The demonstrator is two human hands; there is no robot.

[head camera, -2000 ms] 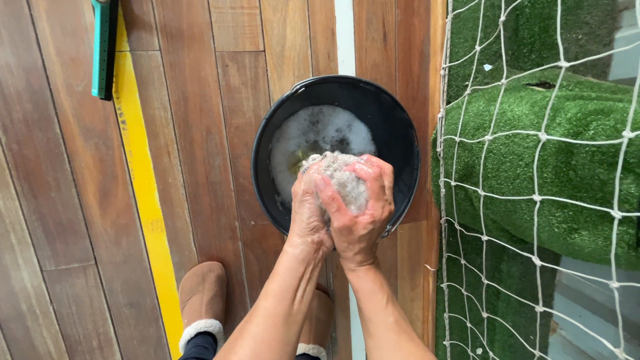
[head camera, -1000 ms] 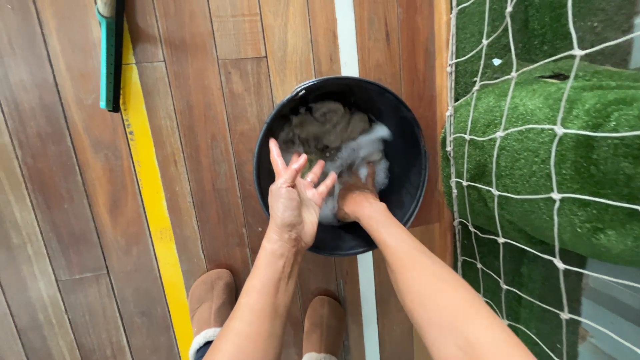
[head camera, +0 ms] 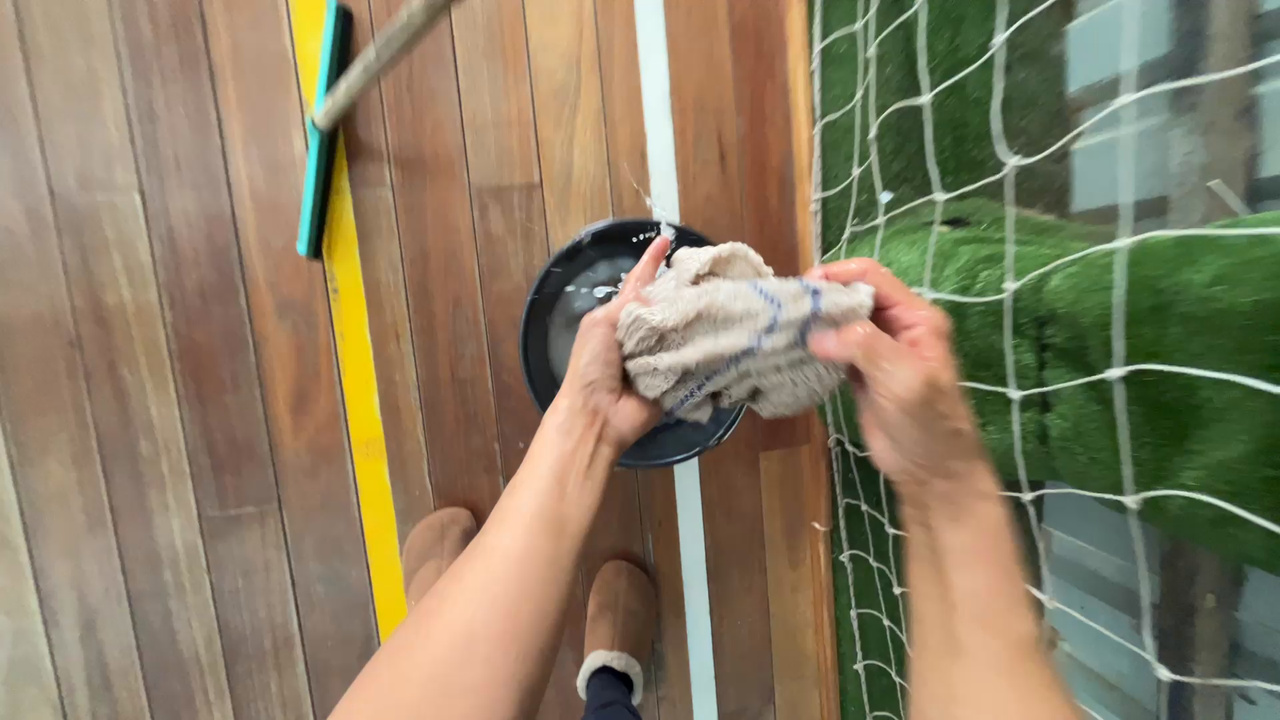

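Observation:
A wet, crumpled off-white cloth (head camera: 745,330) with blue stitched lines is stretched between my hands above a black bucket (head camera: 535,345). My left hand (head camera: 610,365) holds its left end, with the fingers partly hidden behind the fabric. On the other end, my right hand (head camera: 885,350) pinches the cloth between thumb and fingers, out past the bucket's right side. Cloudy water (head camera: 575,310) shows in the bucket's left part, and drops splash near its far rim. The cloth and my left hand hide the rest of the inside.
A teal and black floor squeegee or broom head (head camera: 322,150) with a wooden handle (head camera: 385,60) lies at upper left, over a yellow line on the plank floor (head camera: 250,350). White netting (head camera: 1010,290) and artificial turf (head camera: 1080,340) border the right. My brown slippers (head camera: 620,610) are below the bucket.
A second ago my right hand was down inside the bucket and my left was spread over it; now both are raised with the cloth between them. The view has shifted, showing more floor.

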